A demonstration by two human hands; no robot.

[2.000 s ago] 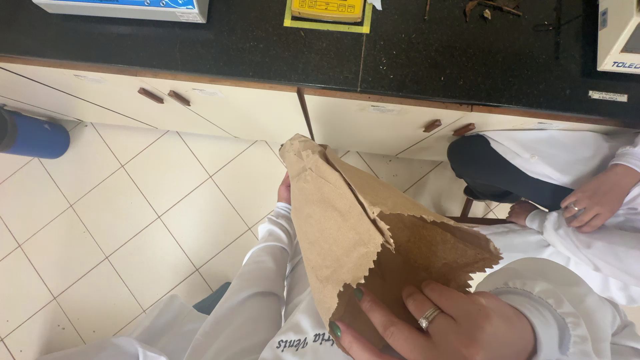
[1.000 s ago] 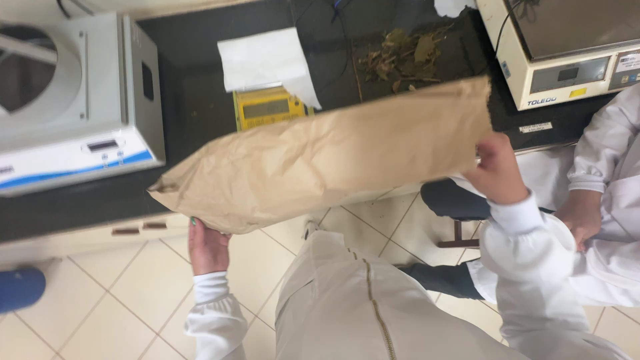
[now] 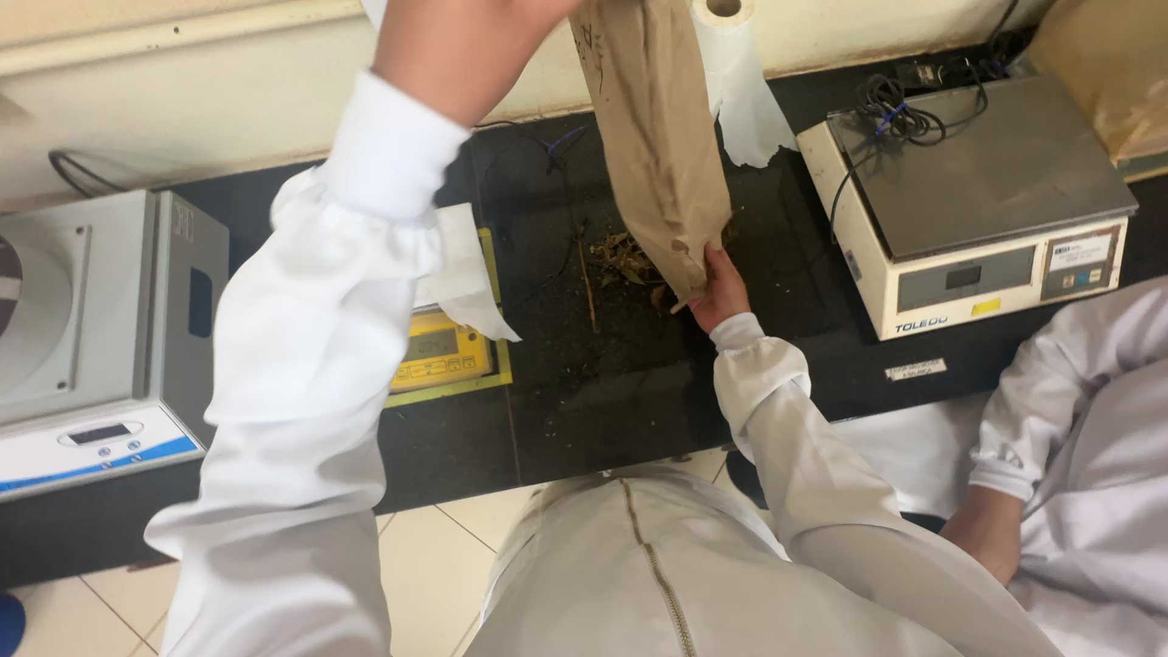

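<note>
A brown paper bag (image 3: pixel 652 137) hangs upright over the black countertop, its lower end narrow and creased. My right hand (image 3: pixel 721 289) grips that lower end. High at the top edge is my left hand (image 3: pixel 465 50), raised near the upper part of the bag; its fingers are cut off by the frame, so its hold cannot be seen. Behind and beside the bag's lower end lies a heap of dried leaves and stems (image 3: pixel 622 258). Handwriting marks the bag's upper side.
A yellow digital scale (image 3: pixel 438 351) with white paper (image 3: pixel 461 274) on it sits left of the leaves. Farther left is a grey laboratory device (image 3: pixel 100 365). A paper roll (image 3: pixel 730 46) stands behind; a Toledo scale (image 3: pixel 985 182) is at right, near a co-worker's arm (image 3: pixel 1031 438).
The bag has turned from lying across between both hands to hanging upright over the counter. My left hand has risen to the top of the view. Two seconds ago a hand was inside the bag's mouth.
</note>
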